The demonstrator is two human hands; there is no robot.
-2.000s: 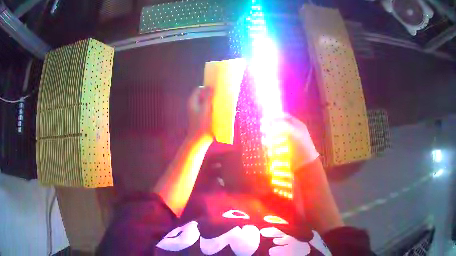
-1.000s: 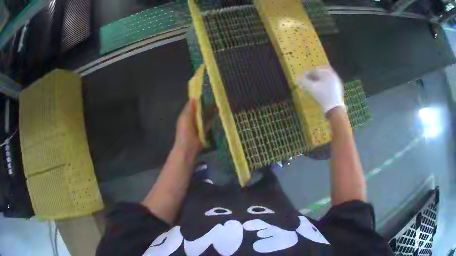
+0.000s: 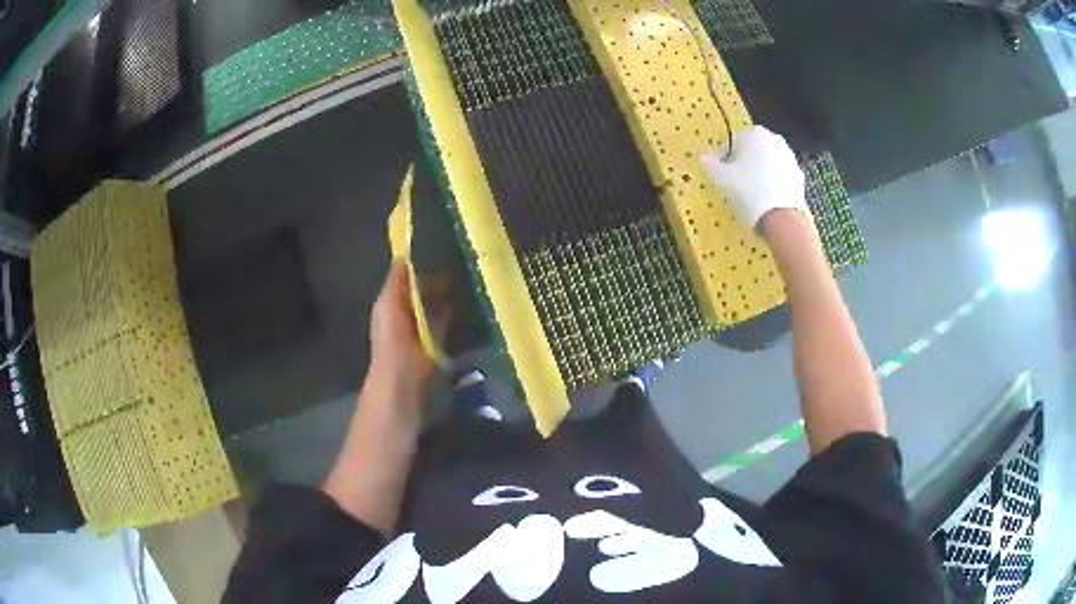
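My left hand (image 3: pixel 401 319), bare, holds a yellow sheet (image 3: pixel 407 266) seen nearly edge-on. My right hand (image 3: pixel 761 177), in a white glove, is over a yellow dotted board (image 3: pixel 684 165), with a thin test lead (image 3: pixel 716 83) running to its fingers; the lead's tip is hidden. Left of this board is a row of green-edged boards (image 3: pixel 614 277) with a dark band across the middle. A yellow-faced board (image 3: pixel 484 212) stands at the row's left side, right of the sheet. No board is lit.
A stack of yellow boards (image 3: pixel 112 354) stands at the left, above a cardboard box (image 3: pixel 195 555). A green board with pale dots (image 3: pixel 295 69) lies behind the metal rail (image 3: pixel 283 118). A black perforated crate (image 3: pixel 997 507) is at the lower right. My feet show below the bench edge.
The bright LED board glow of two seconds ago is gone. My left hand with the sheet has moved left, away from the row. My gloved hand has shifted slightly, and the lead now shows.
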